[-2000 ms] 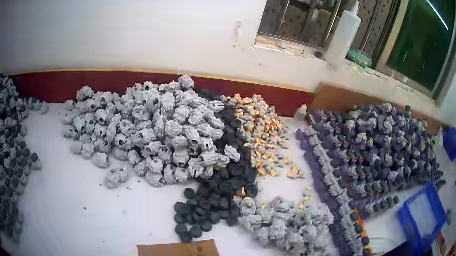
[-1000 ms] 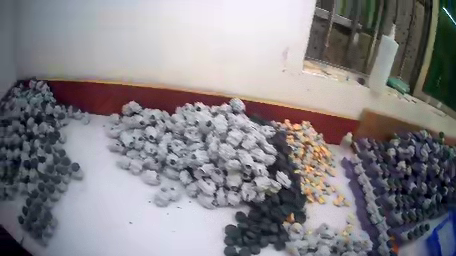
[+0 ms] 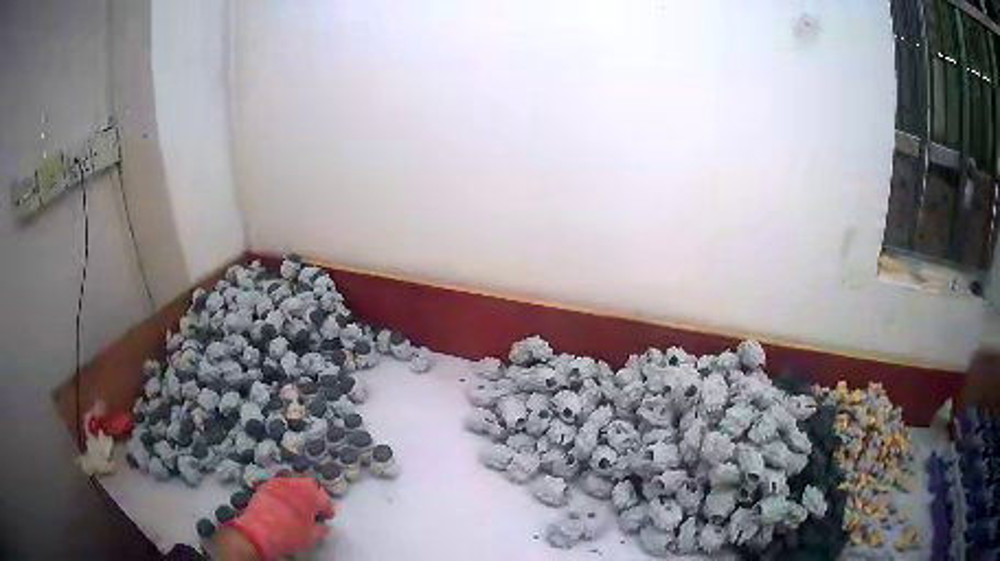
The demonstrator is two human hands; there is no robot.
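Note:
My left hand, in a red-orange glove, is low at the left, at the front edge of the heap of grey units with dark round ends. Its fingers are bent and blurred, and I cannot tell whether they hold a piece. A few dark-ended units stand beside it, close to the fingers and wrist. My right hand is out of the picture. A large heap of grey hollow shells lies right of centre on the white tabletop.
Black discs and small orange-and-white pieces lie right of the shells. Purple-and-grey units are cut off at the right edge. A dark red board runs along the back. A cable hangs from a wall socket strip at the left.
The view has swung left, so the heaps now sit farther right and the whole left heap shows. My gloved left hand has come into view at the lower left.

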